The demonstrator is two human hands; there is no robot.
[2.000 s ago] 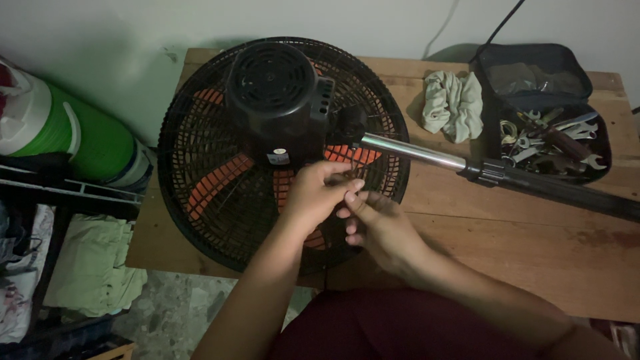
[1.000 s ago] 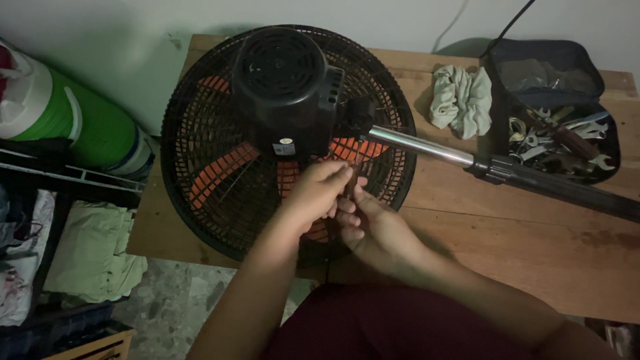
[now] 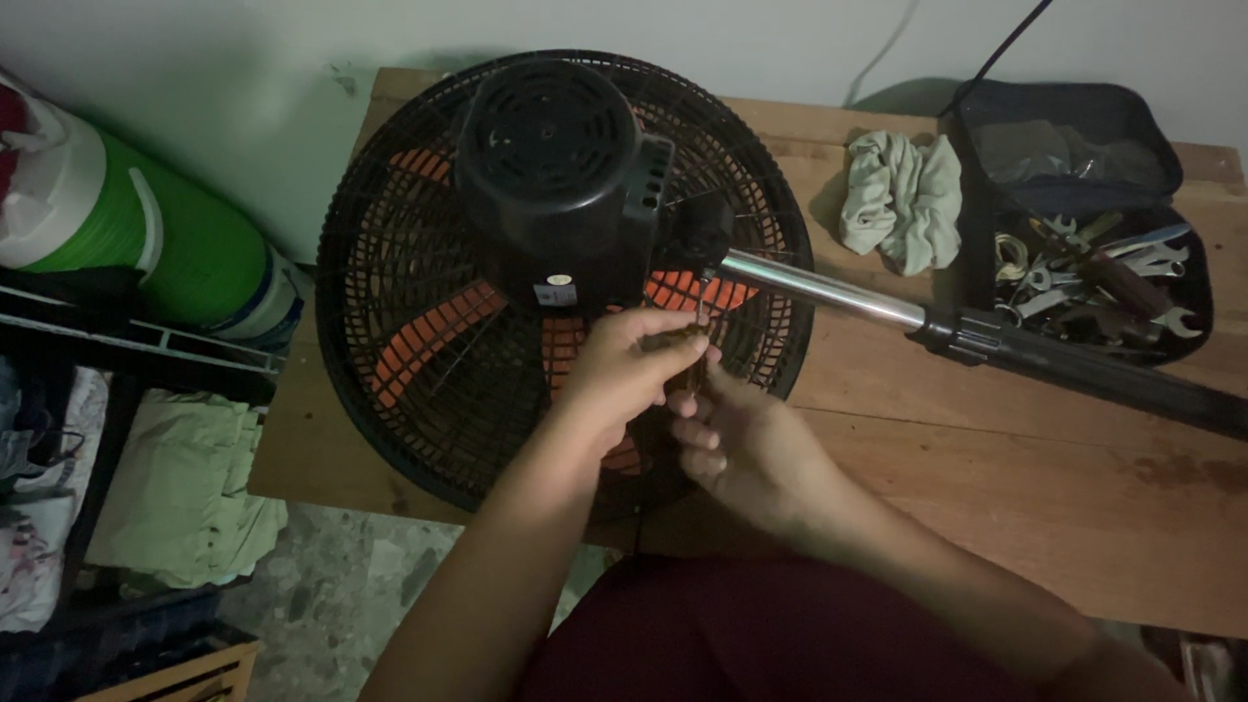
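A pedestal fan lies face down, its black grille (image 3: 439,429) over orange blades and its motor housing (image 3: 551,146) on top. From the pivot joint (image 3: 707,229) a chrome pole (image 3: 829,290) runs right. Between my hands is a small screwdriver (image 3: 699,366) with an amber-looking handle; its thin shaft points up at the joint's underside. My left hand (image 3: 634,366) pinches it near the top of the handle. My right hand (image 3: 746,439) has thumb and fingers around the lower end of the handle, partly hidden.
The fan rests on a wooden table (image 3: 975,507). Right of it lie a crumpled pale cloth (image 3: 902,200) and an open black tool case (image 3: 1204,292) holding wrenches and other tools. At the left stand a green and white drinks cooler (image 3: 185,234) and a rack with folded cloth (image 3: 175,487).
The screwdriver's shaft now shows above my left fingers, near the joint; two seconds ago it could not be made out. Both hands stay close together below the joint.
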